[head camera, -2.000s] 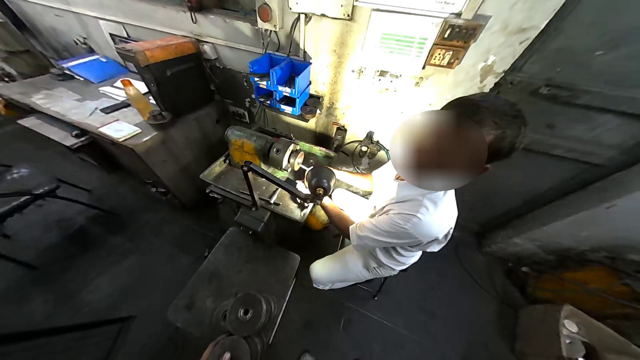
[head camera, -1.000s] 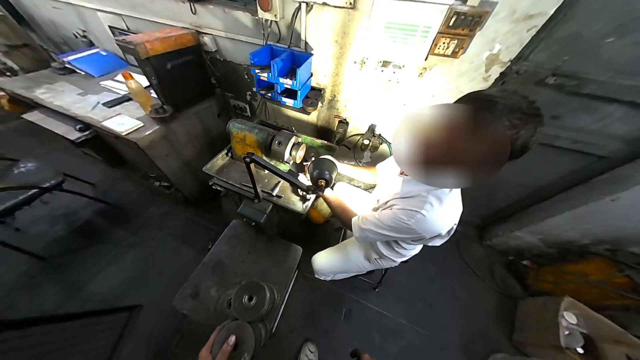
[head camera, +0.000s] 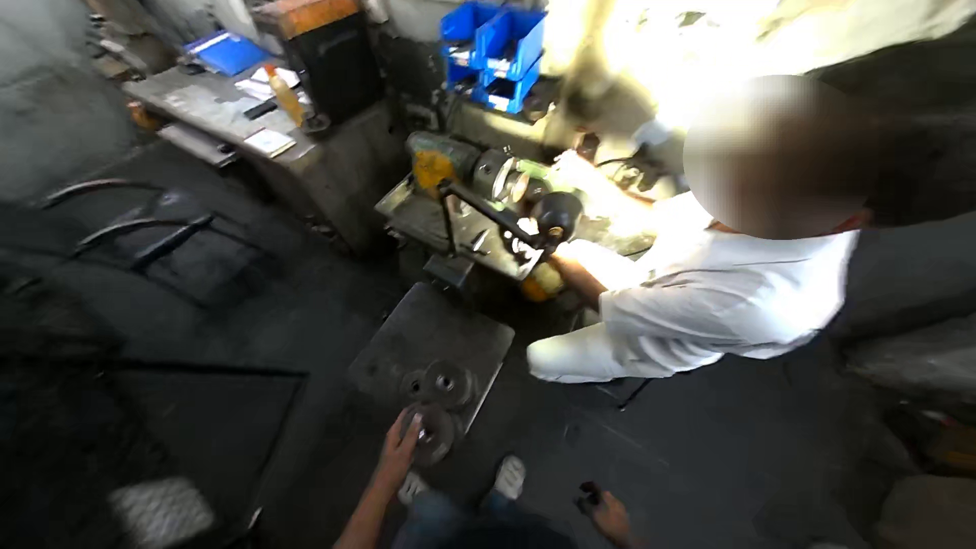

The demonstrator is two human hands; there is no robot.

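Note:
My left hand (head camera: pixel 400 450) holds the rim of a round metal disc (head camera: pixel 433 436) with a center hole, at the near edge of a flat metal plate (head camera: pixel 435 328). More such discs (head camera: pixel 448 383) lie on the plate just beyond it. My right hand (head camera: pixel 610 515), low and right of my feet, is closed around a small dark object (head camera: pixel 589 494) that I cannot make out.
A seated co-worker in white (head camera: pixel 686 313) works at a small lathe (head camera: pixel 488 171) under a black lamp (head camera: pixel 558 213). Blue bins (head camera: pixel 507 46) hang on the wall. A desk (head camera: pixel 183 95) and a chair (head camera: pixel 175 221) stand at the left.
My left hand has come farther into view at the near disc. My right hand now shows more fully at the bottom. The view has shifted noticeably.

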